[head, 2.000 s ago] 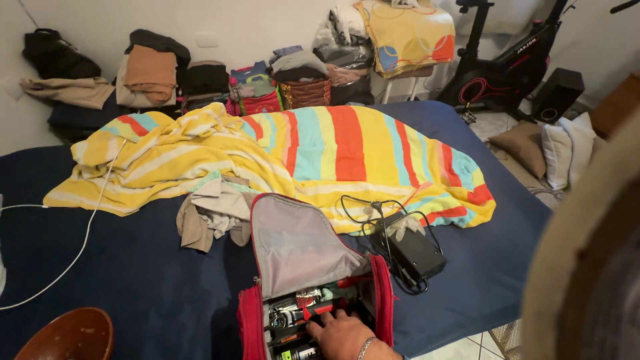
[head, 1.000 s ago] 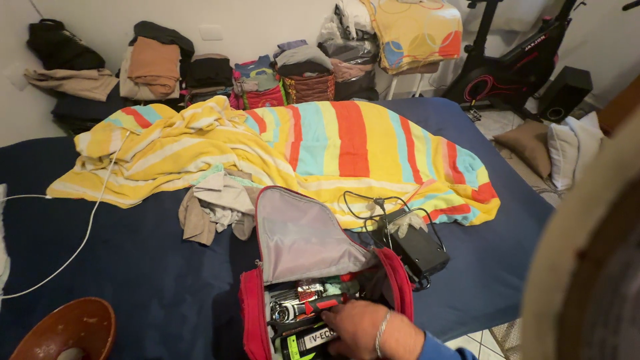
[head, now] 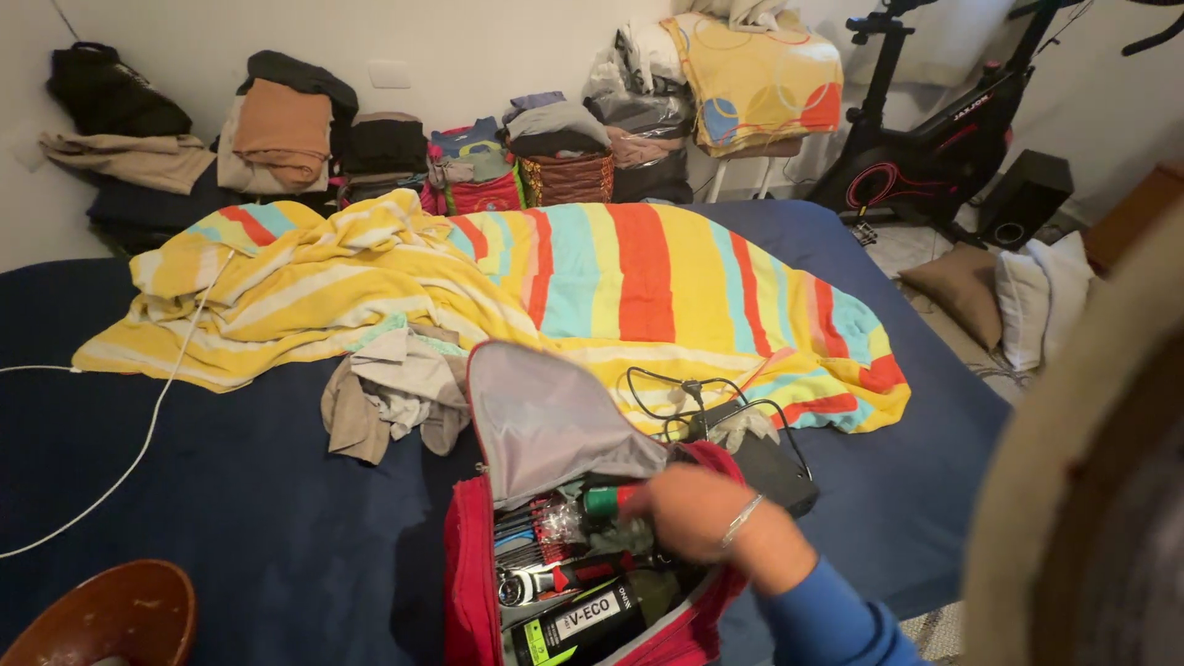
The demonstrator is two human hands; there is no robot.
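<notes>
My right hand (head: 698, 513), with a bracelet and a blue sleeve, reaches over the right side of an open red zippered bag (head: 467, 564). Its fingers are on the red end of a green and red cylindrical item (head: 606, 501); the hand is blurred. The bag's grey-lined flap (head: 546, 416) is folded back. Inside lie a ratchet-like tool with a round metal head (head: 513, 586), a black and green package (head: 578, 624) bearing writing, and a clear plastic packet (head: 560, 523). My left hand is out of view.
The bag rests on a dark blue bed cover (head: 277, 518). Beyond it are a striped towel (head: 620, 268), crumpled cloths (head: 398, 379) and a black box with cables (head: 772, 472). A brown bowl (head: 120, 610) is at lower left. A blurred pale object (head: 1045, 481) blocks the right side.
My right hand has moved up within the bag, away from the black and green package. The green and red item now shows at its fingers.
</notes>
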